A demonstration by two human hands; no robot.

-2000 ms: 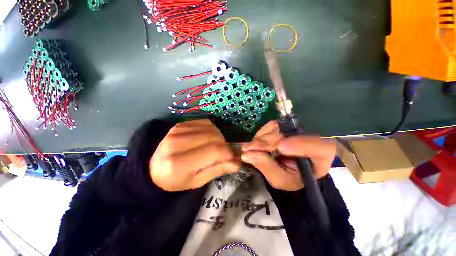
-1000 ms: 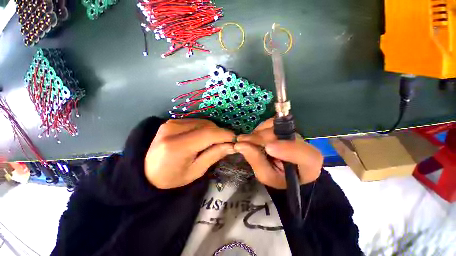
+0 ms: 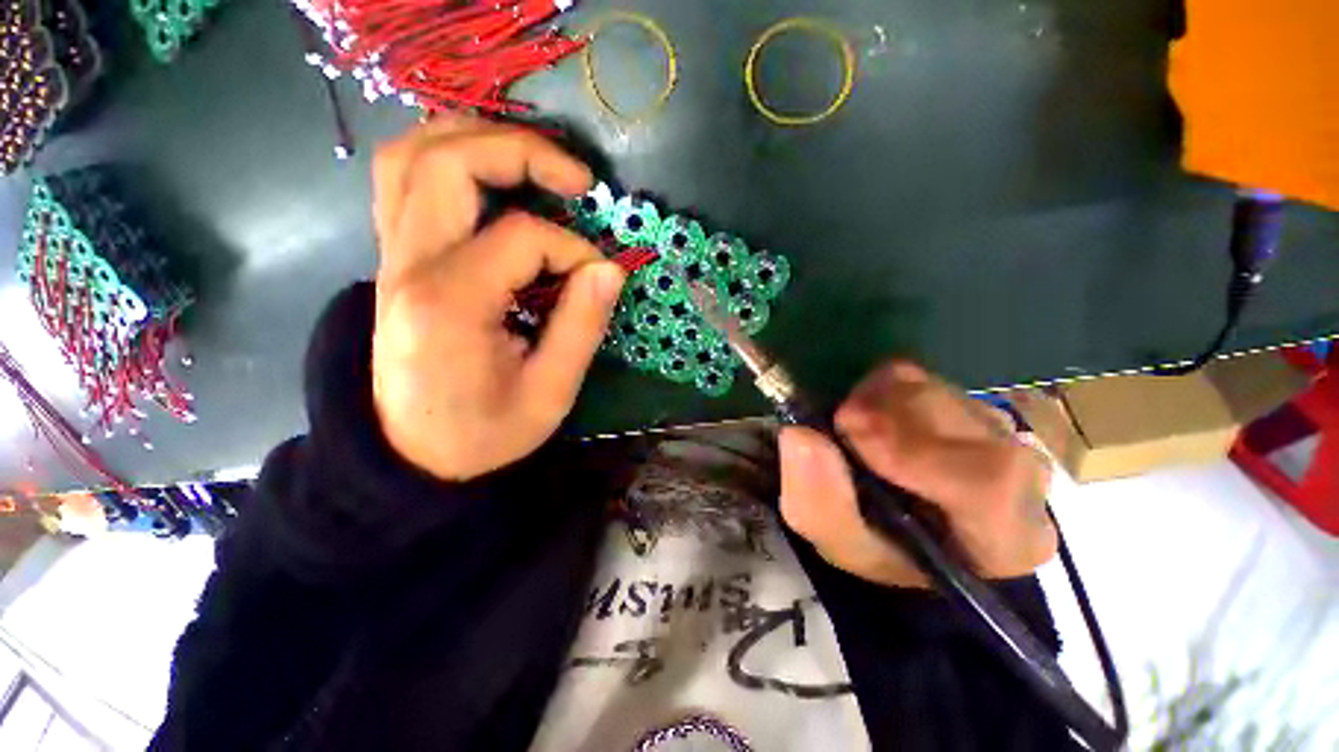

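The green PCB panel [image 3: 690, 316] lies on the bench in front of me, with its left part behind my left hand. My left hand [image 3: 477, 294] is over the panel's left side, thumb and index finger closed on a short red connector lead [image 3: 632, 260] that reaches onto the panel. My right hand [image 3: 918, 478] holds the black soldering iron [image 3: 896, 522] like a pen. Its silvery tip points up and left at the panel's middle, near the lead's end. Whether tip and lead touch cannot be told.
The red lead pile [image 3: 441, 52] and two yellow rings [image 3: 800, 71] lie beyond the panel. A wired panel stack [image 3: 96, 294] and dark panels [image 3: 30, 81] are left. An orange station [image 3: 1263, 103] is right. A cardboard box [image 3: 1145, 423] is below the bench edge.
My hands have parted from near my chest. My left hand has moved up and left to the panel with a lead; the iron's tip has swung down onto or just above the panel.
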